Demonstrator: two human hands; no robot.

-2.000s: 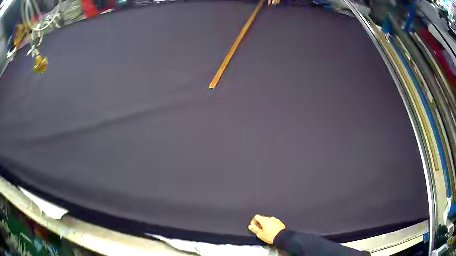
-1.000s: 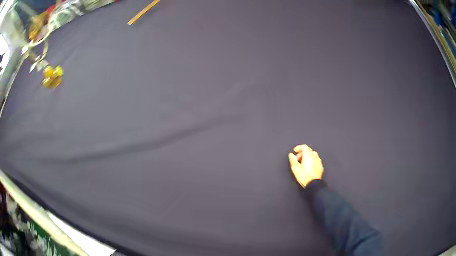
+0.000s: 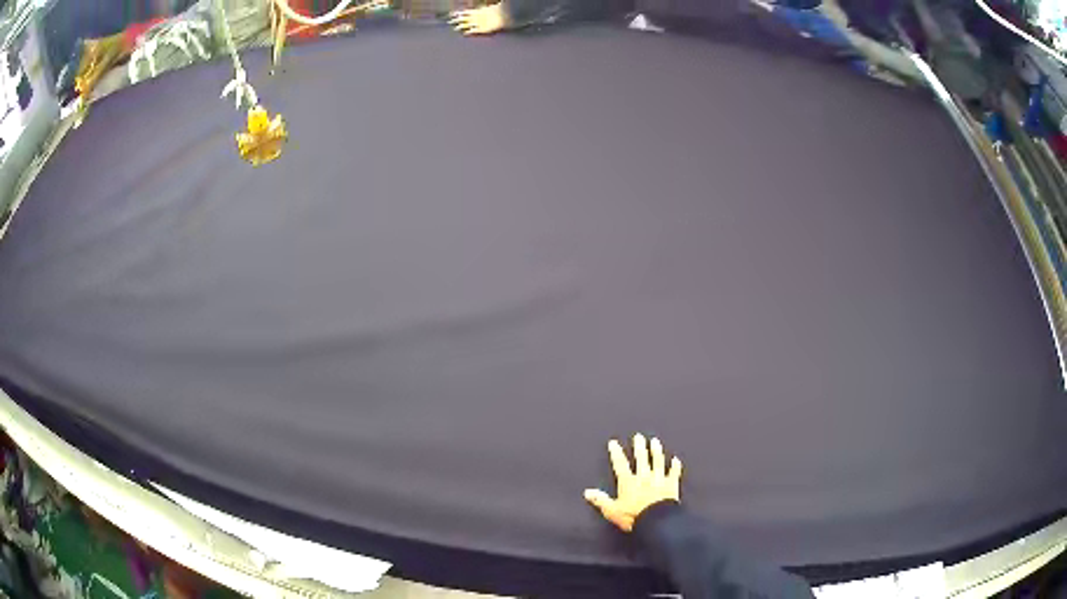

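Wide dark fabric (image 3: 468, 234) covers the table, with long shallow creases in its left half. My right hand (image 3: 638, 483) is near the fabric's front edge, right of centre. It is bare, below a dark sleeve, palm down on the cloth with the fingers spread, and it holds nothing. My left hand is out of the picture. The darker fabric edge (image 3: 468, 566) runs along the pale table rim (image 3: 105, 480).
A yellow device (image 3: 261, 137) hangs on a pale cord at the upper left. Another person's hand (image 3: 479, 19) is at the far edge. A pale metal rail (image 3: 1016, 205) and long bars (image 3: 1045, 222) line the right side. White sheet pieces (image 3: 281, 550) lie at the front rim.
The wooden stick is out of view. My right hand has come back towards the front edge and its fingers have spread. Another person's hand now shows at the far edge. The camera view has shifted.
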